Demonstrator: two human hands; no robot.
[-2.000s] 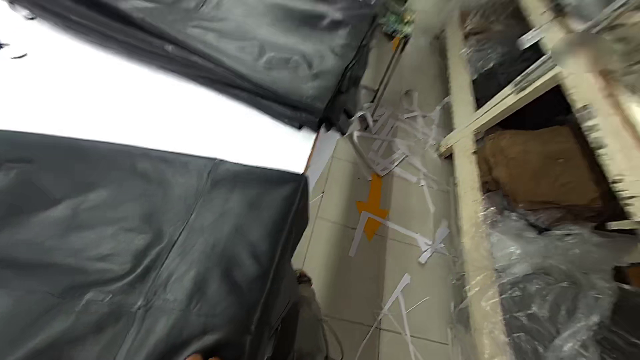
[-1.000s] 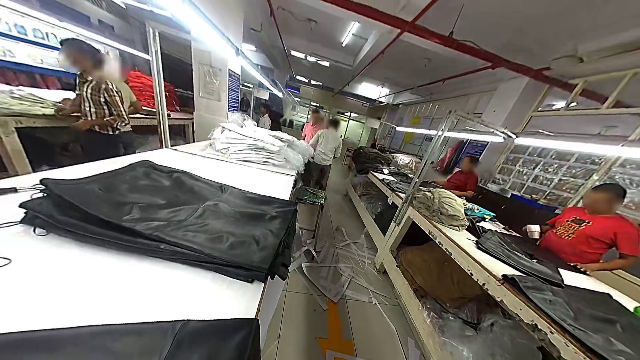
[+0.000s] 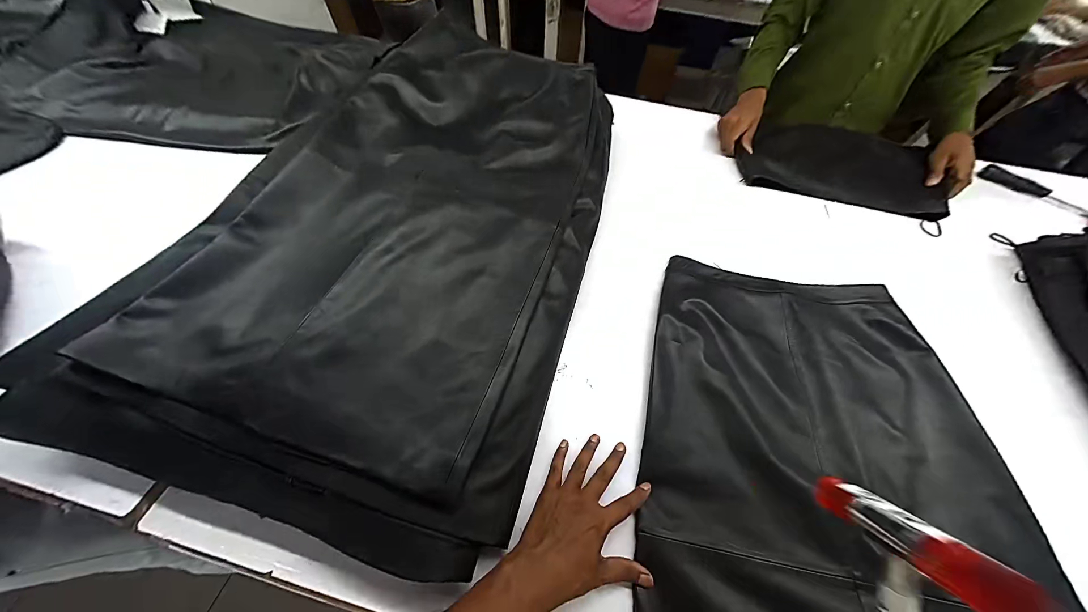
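My left hand [image 3: 571, 531] lies palm down with fingers spread on the white tabletop, its thumb and forefinger at the left edge of a black leather-like skirt [image 3: 790, 382]. The skirt lies flat, waistband away from me. Above its lower right part is a blurred red and white tool [image 3: 931, 544] with a pale cylindrical part; what holds it is out of frame. My right hand is not in view. To the left, a stack of black leather-like garment pieces [image 3: 365, 280] overhangs the near table edge.
Across the table a person in a green shirt [image 3: 867, 68] holds a folded black piece [image 3: 841, 170] with both hands. A black-handled tool [image 3: 1016, 180] and another black garment [image 3: 1058, 280] lie at the right. More black garments [image 3: 178, 81] are at the upper left.
The view has swung widely from the aisle to the tabletop. My left hand, the red and white tool and the person in green are now in view.
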